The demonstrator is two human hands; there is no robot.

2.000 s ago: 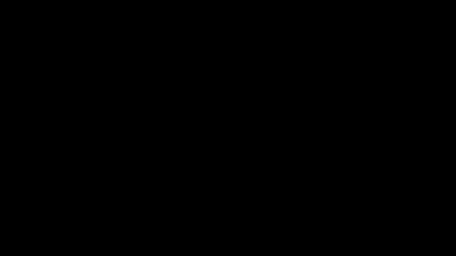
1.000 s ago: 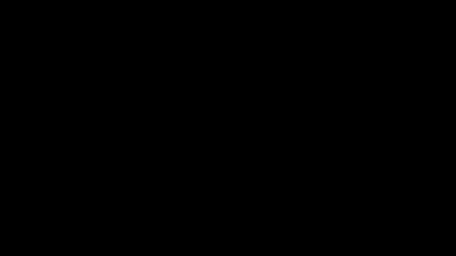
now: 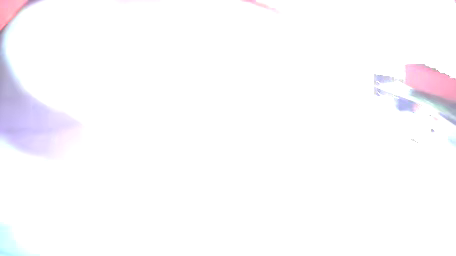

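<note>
The picture is almost wholly washed out to white, so the things in front of me cannot be made out. A large pale shape with a rounded edge fills the middle and upper left; I cannot tell what it is. Neither my left hand nor my right hand can be made out.
A pink-red patch [image 3: 431, 81] shows at the right edge, with blurred pale green and bluish shapes just below it. Another red patch [image 3: 10, 10] is at the top left corner. A purple-grey area [image 3: 30, 117] lies at the left edge, and a light cyan patch [image 3: 7, 240] at the bottom left.
The earlier frames are fully black. Now the view is bright and overexposed, with a few coloured patches near its edges. No movement of things or hands can be told.
</note>
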